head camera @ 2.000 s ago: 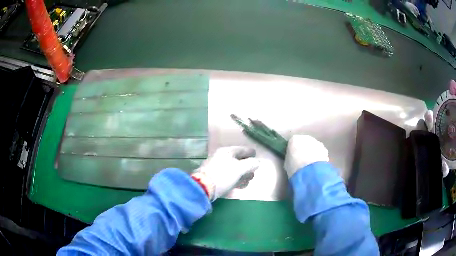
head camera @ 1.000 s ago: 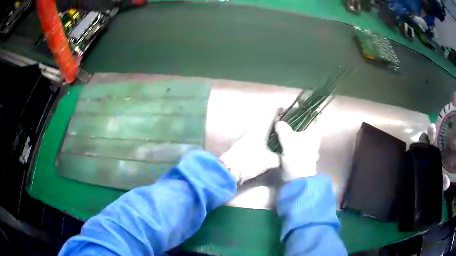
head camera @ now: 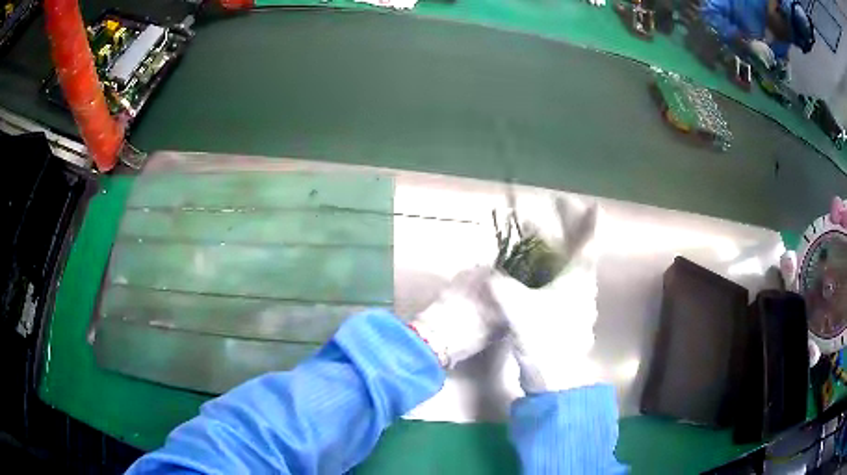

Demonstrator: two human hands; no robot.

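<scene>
A bundle of thin dark-green strips (head camera: pixel 527 261) stands up between my gloved hands over the shiny metal sheet (head camera: pixel 436 199). My left hand (head camera: pixel 464 315), in a white glove with a red cuff edge, is closed around the lower part of the bundle. My right hand (head camera: pixel 555 320), in a white glove, is against the bundle from the right, its fingers blurred and partly raised. The lower ends of the strips are hidden by the gloves. A pale green slatted sheet (head camera: pixel 251 260) lies flat on the left part of the metal sheet.
Two black trays (head camera: pixel 697 343) stand at the right, beside a pink-white fan (head camera: pixel 827 278). An orange-red wrapped post (head camera: pixel 82 88) rises at the left. A black pallet with a circuit board (head camera: pixel 135 60) and a green board (head camera: pixel 692 109) lie on the dark green conveyor (head camera: pixel 399 93). A person's blue sleeve shows top right.
The green bundle has gone from lying slanted in my right hand to upright between both hands. My left hand has moved right onto it. The view has shifted slightly.
</scene>
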